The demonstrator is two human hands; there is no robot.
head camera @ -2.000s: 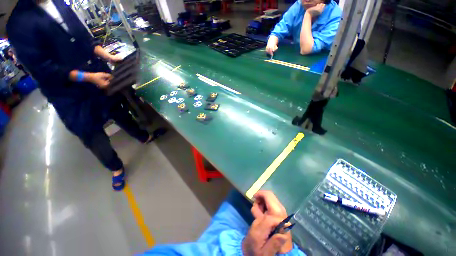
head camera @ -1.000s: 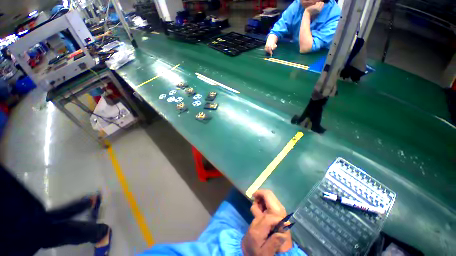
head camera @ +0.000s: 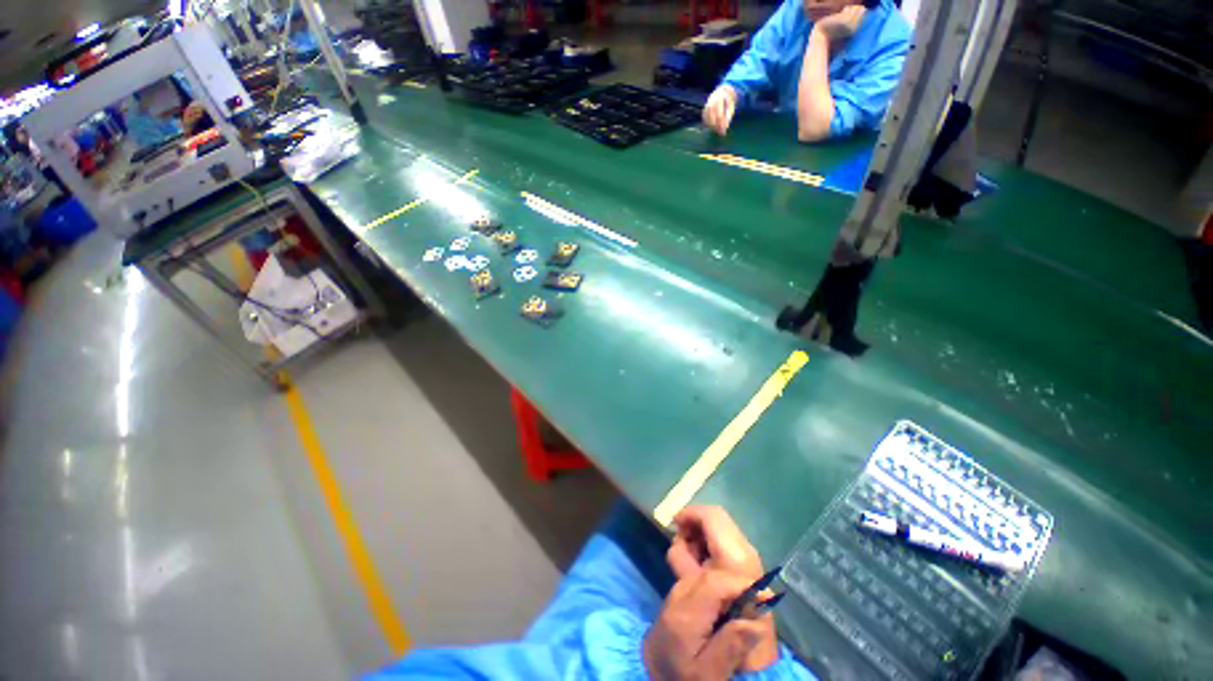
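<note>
My left hand (head camera: 698,605) is at the bench's front edge, low in the view, with its fingers curled. A thin dark pointed tool (head camera: 748,604), perhaps tweezers, sticks out of it to the right. Skin and a scrap of blue sleeve show just right of it. They may be my right hand, mostly hidden and cut off by the lower edge. A clear blister tray (head camera: 851,585) lies flat to the right of the hands. A white marker pen (head camera: 942,543) lies across it.
Yellow tape (head camera: 732,439) crosses the green bench (head camera: 639,399). Dark modules (head camera: 539,309) and whitish rings (head camera: 479,264) lie farther left. A metal upright (head camera: 885,200) stands behind. A person (head camera: 831,80) leans opposite, near black trays (head camera: 625,116). A red stool (head camera: 539,439) is underneath.
The person in dark clothes at the left has walked out of view, uncovering a wheeled cart and machine. The hand of the person opposite has lifted slightly. My visible hand has not moved.
</note>
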